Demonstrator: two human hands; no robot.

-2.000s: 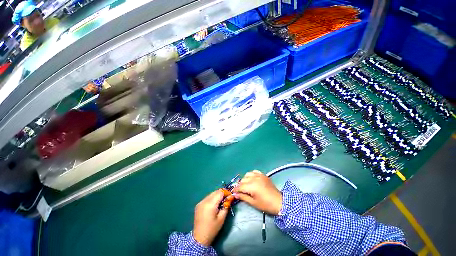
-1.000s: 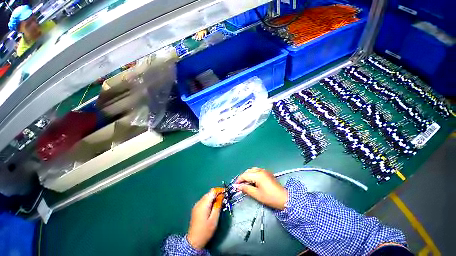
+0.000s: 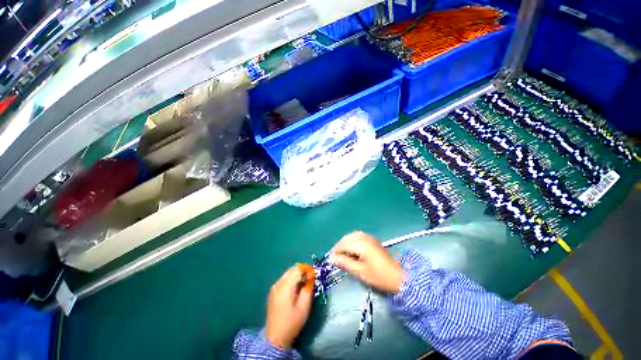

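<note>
My left hand [image 3: 289, 306], with an orange cover on its fingertips, holds a small bunch of thin black-and-white wire leads [image 3: 325, 275] over the green mat. My right hand [image 3: 365, 261] is at the right side of the bunch with its fingertips pinched together; what lies between them is too small to tell. A white strip [image 3: 415, 235] curves out to the right from behind my right hand, its far part blurred. Two loose leads [image 3: 365, 322] lie on the mat below my right hand.
Rows of black-and-white leads [image 3: 485, 184] with a white tag [image 3: 599, 190] lie at right. Behind are a bagged white roll [image 3: 330, 160], a blue bin [image 3: 337, 88], orange wires [image 3: 450, 34] in another bin, and a divided cream tray [image 3: 158, 214] at left below a metal-edged shelf.
My right hand has shifted slightly, and the strip's far end has become blurred. The two loose leads now lie closer together. The orange-covered fingers have opened off the bunch somewhat since the first frame.
</note>
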